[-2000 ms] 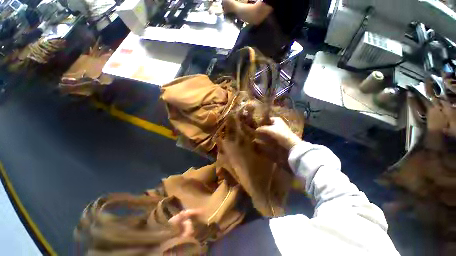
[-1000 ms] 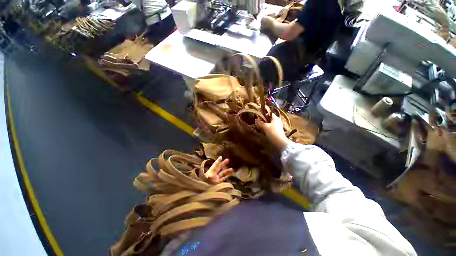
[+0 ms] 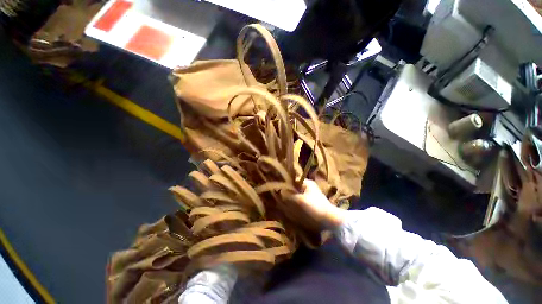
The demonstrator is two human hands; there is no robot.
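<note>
A bundle of brown tote bags lies across my left forearm at the lower left, its many strap loops stacked toward the middle. More tan-brown bags with tall upright strap loops stand just beyond, in the centre. My right hand is closed on brown strap and bag material at the near side of these bags. Of my left arm only the pale sleeve shows at the bottom edge; the hand is hidden among the straps and bags.
A white table with orange-red patches stands ahead, beside a dark-clothed seated person. A sewing station with a thread cone is at right, with brown pieces below. A yellow line crosses the floor; a brown heap lies upper left.
My left hand, open with fingers spread before, has gone out of sight under the straps. The strap bundle now sits against the centre bags. My right hand is slightly lower. The view has shifted.
</note>
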